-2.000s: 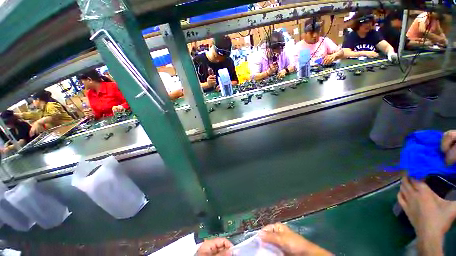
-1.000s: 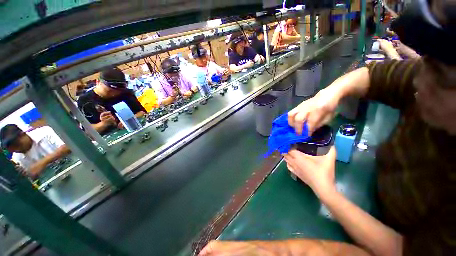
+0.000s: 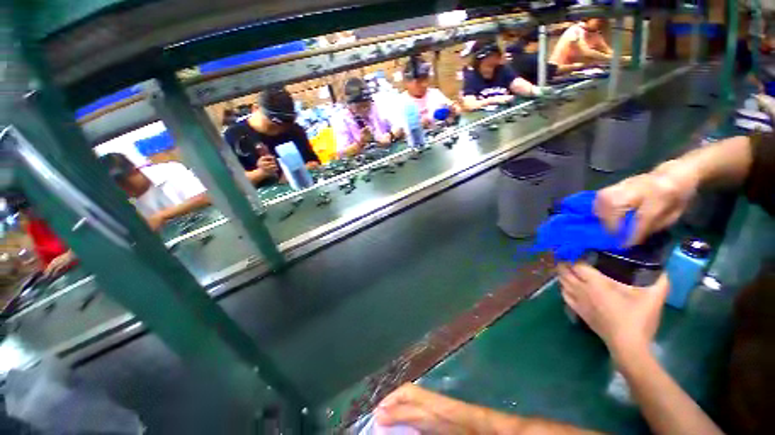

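My right hand [image 3: 421, 409] is at the bottom edge, its forearm coming in from the lower right. Its fingers are closed on a piece of a white bag [image 3: 389, 426], mostly cut off by the frame. My left hand is not in view. A blurred, translucent white bag [image 3: 68, 403] shows at the lower left on the belt.
A neighbouring worker's hands hold a blue cloth [image 3: 582, 228] on a grey unit. A light-blue bottle [image 3: 685, 273] stands beside it. Grey units [image 3: 525, 200] stand along the belt [image 3: 374, 280]. A green post [image 3: 178, 289] slants at left. People work at the far line.
The view first swung right, then partly back left. My left hand, seen earlier, has gone out of view. The white piece in my right hand shows again. The neighbour's hands are still on the unit.
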